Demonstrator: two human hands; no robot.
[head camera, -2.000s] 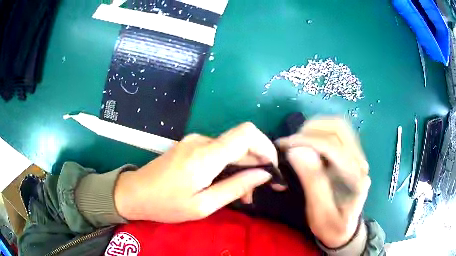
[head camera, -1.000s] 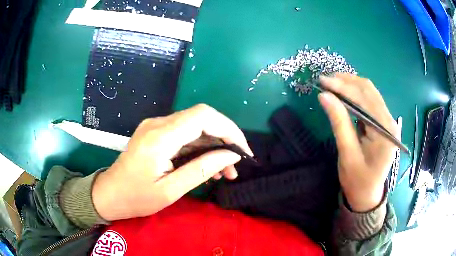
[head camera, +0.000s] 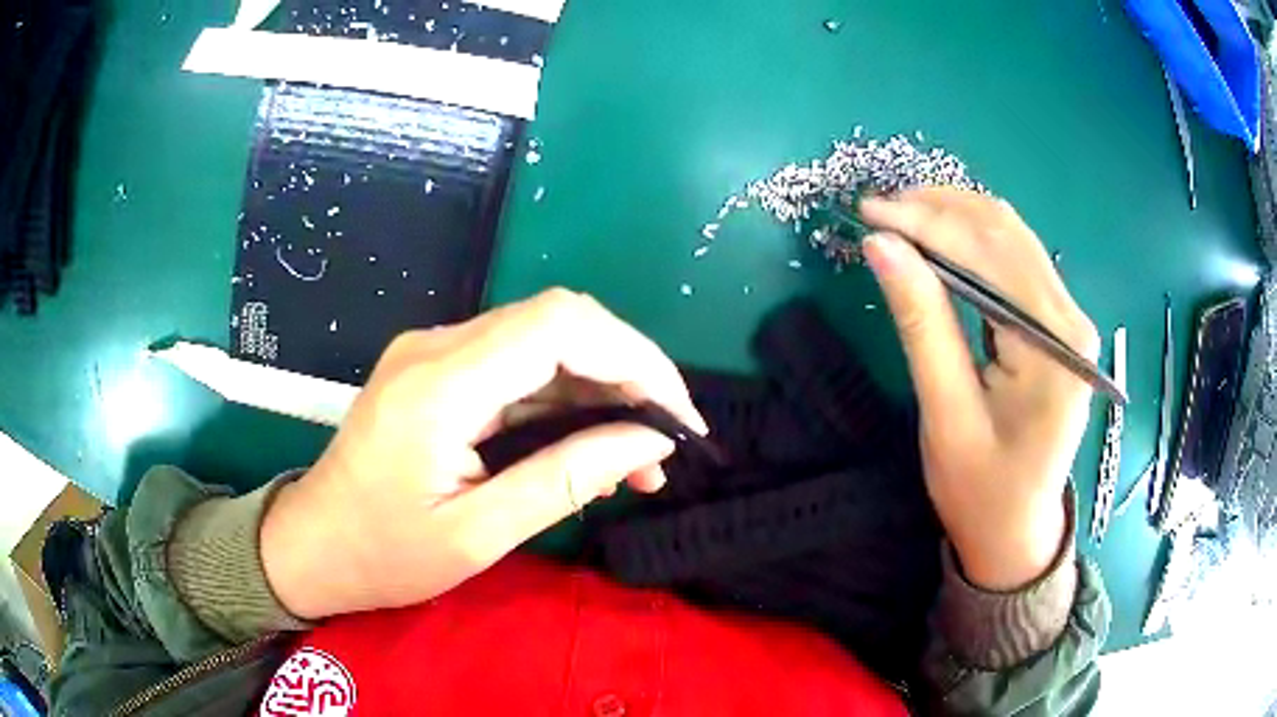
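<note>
My left hand (head camera: 483, 448) pinches a thin black strip (head camera: 689, 432) between thumb and fingers; its end sticks out past the fingertips, the rest is hidden in the palm. My right hand (head camera: 987, 350) holds dark tweezers (head camera: 1029, 325), their points down at the heap of tiny silver-white metal parts (head camera: 875, 165). Whether a part is between the points is too small to tell. A pile of black ribbed strips (head camera: 784, 511) lies between my hands, close to my body.
A black sheet (head camera: 371, 238) with scattered metal parts lies left, with white tape (head camera: 364, 63) across it and a white strip (head camera: 259, 385) at its near edge. More black strips (head camera: 31, 140) lie far left. Spare tools (head camera: 1113, 434), a dark flat object (head camera: 1207, 385) and a blue tray (head camera: 1202, 63) are at right.
My right hand has left the strip, taken up tweezers and moved out to the heap, lately shifting slightly left. My left hand has moved a little left, then stayed nearly still, keeping its strip.
</note>
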